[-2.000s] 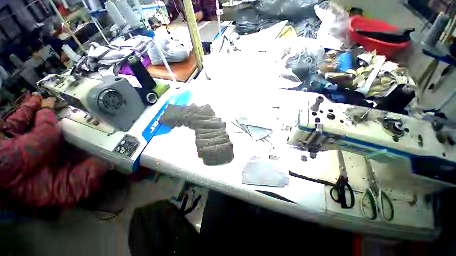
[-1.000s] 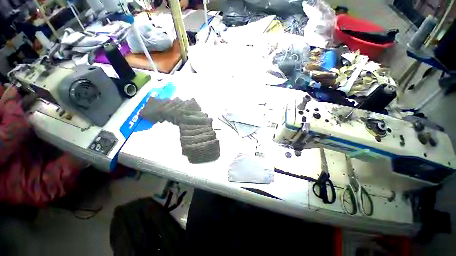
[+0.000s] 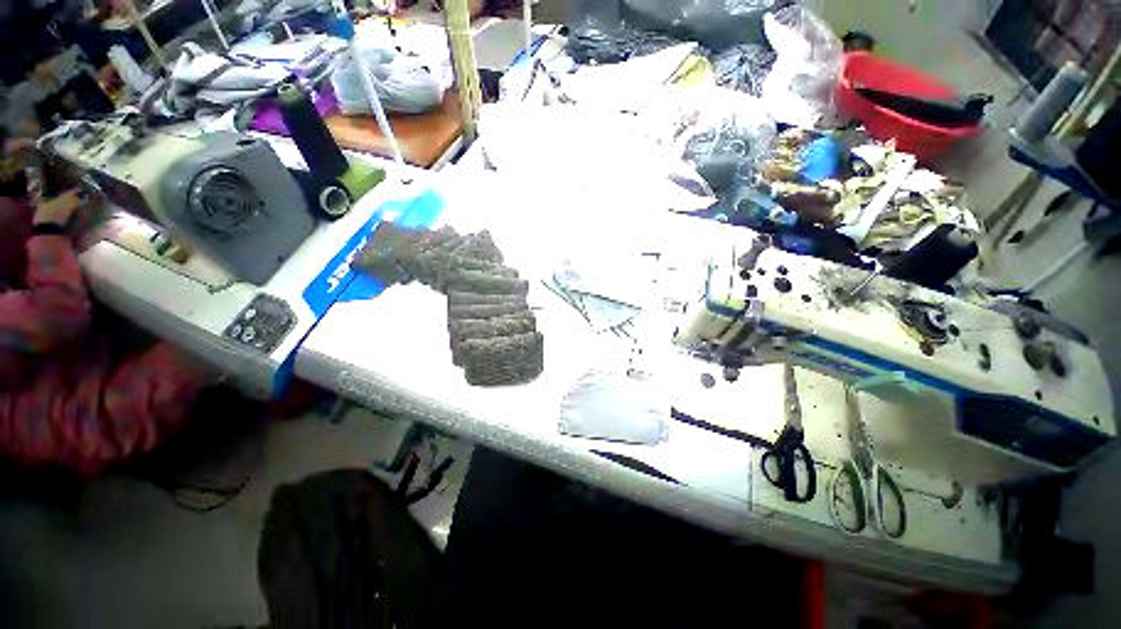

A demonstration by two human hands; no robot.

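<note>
Neither of my hands can be made out in the picture. Dark grey-brown turned pieces (image 3: pixel 492 307) lie in an overlapping, curved row on the white sewing table (image 3: pixel 418 408). A pale grey unturned piece (image 3: pixel 613 408) lies flat to their right, near the front edge. More pale pieces (image 3: pixel 596 304) lie behind it, partly washed out by glare. A thin dark sliver (image 3: pixel 633 466) lies at the table's front edge. A dark narrow strip (image 3: pixel 717 426) runs from near the pale piece towards the black-handled scissors (image 3: pixel 788 467).
Pale-handled scissors (image 3: pixel 868 492) lie beside the black pair, below the right sewing machine (image 3: pixel 861 313). The neighbouring machine (image 3: pixel 234 203) stands left, with a person's red patterned sleeve (image 3: pixel 55 307) beyond. Cloth scraps (image 3: pixel 910 197) and a red basin (image 3: pixel 910 105) are behind.
The view has shifted, so the table and its contents sit further left than two seconds ago. At left, the other person's hand now shows by the neighbouring machine. The pieces lie as before.
</note>
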